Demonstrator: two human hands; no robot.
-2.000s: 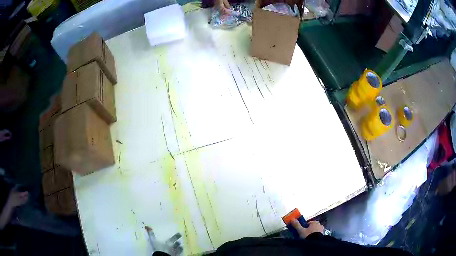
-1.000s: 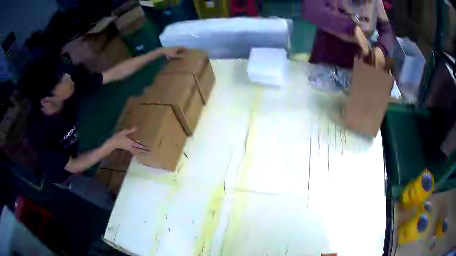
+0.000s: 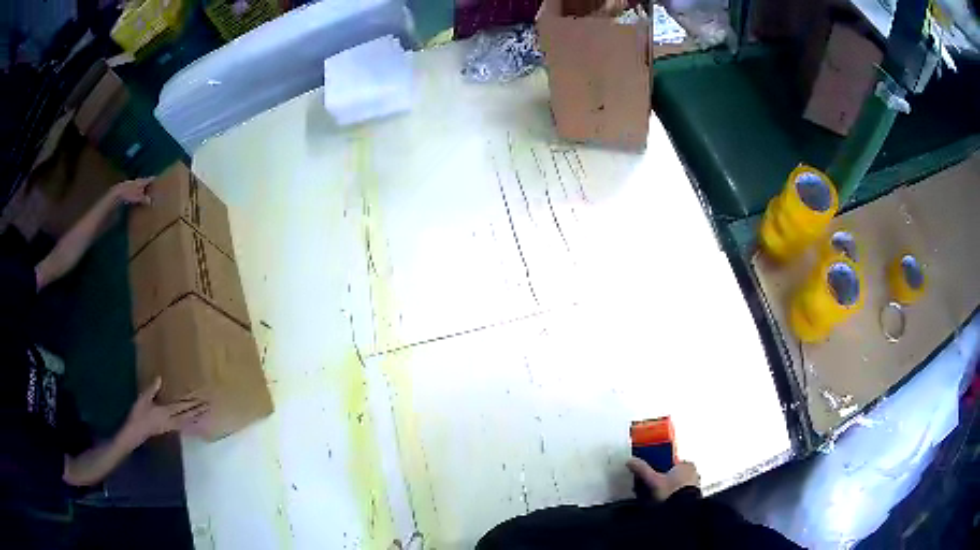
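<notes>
My right hand [image 3: 668,480] is bare and closed around the tape gun [image 3: 652,443], which has an orange head and a dark blue body, near the table's front edge. Of my left hand, only a small pale bit [image 3: 408,543] shows at the bottom edge; the rest is cut off, so its grip cannot be told. Three closed brown cartons [image 3: 193,306] stand in a row against each other at the left edge of the white table [image 3: 451,408], away from my hands. Another person's two hands [image 3: 153,414] are on the row's two ends.
An open brown carton [image 3: 599,86] stands at the far right, beside clear crumpled plastic [image 3: 503,54]. A white block [image 3: 369,81] lies at the far left. Yellow tape rolls [image 3: 827,295] and a pale ring [image 3: 893,322] are on the cardboard-covered side bench [image 3: 838,371]. A green surface adjoins the table.
The other person's hands have come onto the carton row, and the cartons now line up more closely. My left hand has mostly left the picture. The tape gun is slightly farther from the table's front edge.
</notes>
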